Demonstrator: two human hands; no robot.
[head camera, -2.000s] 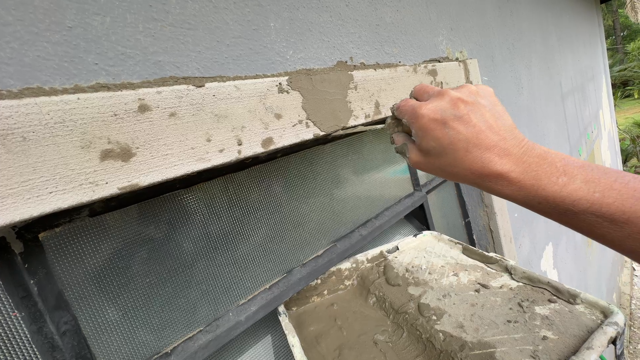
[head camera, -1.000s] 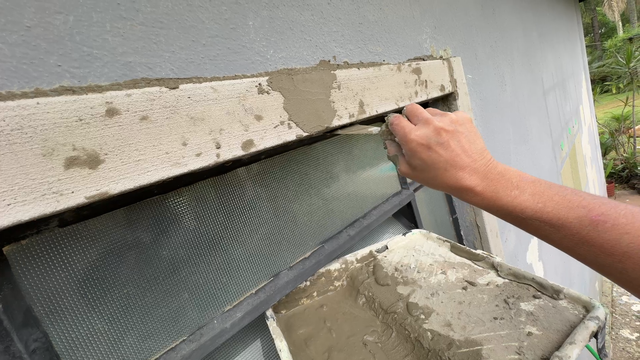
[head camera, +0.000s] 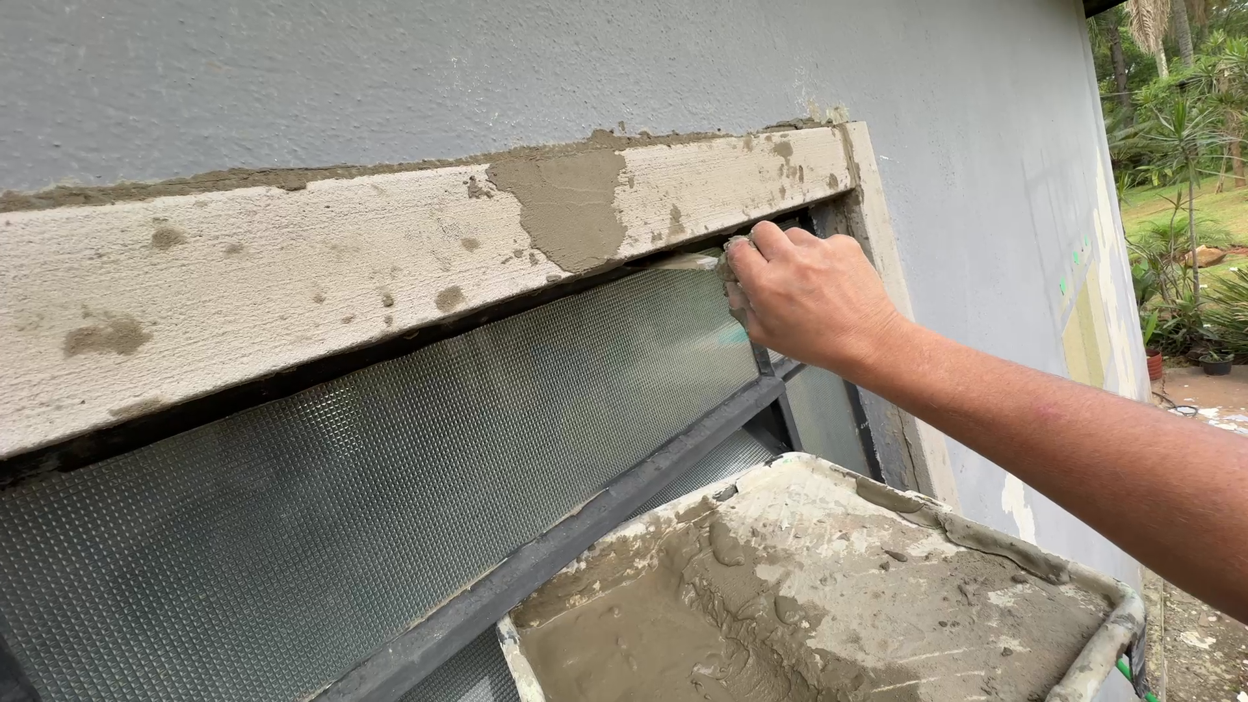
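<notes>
My right hand is closed around the mortar-smeared handle of a small tool, its thin flat blade showing left of the fingers. The blade lies under the lower edge of the pale window lintel, just below a wet grey-brown mortar patch. A line of mortar runs along the lintel's top edge. Below the hand stands a paint tray with wet mortar in its deeper end and smears up its slope. My left hand is out of view.
A textured glass pane in a dark metal window frame lies just under the lintel. The grey wall extends above and to the right. Potted plants stand on the ground farther off at the right.
My right hand has shifted slightly under the lintel, and the tool's blade, not plain in the oldest frame, now shows under the lintel's lower edge.
</notes>
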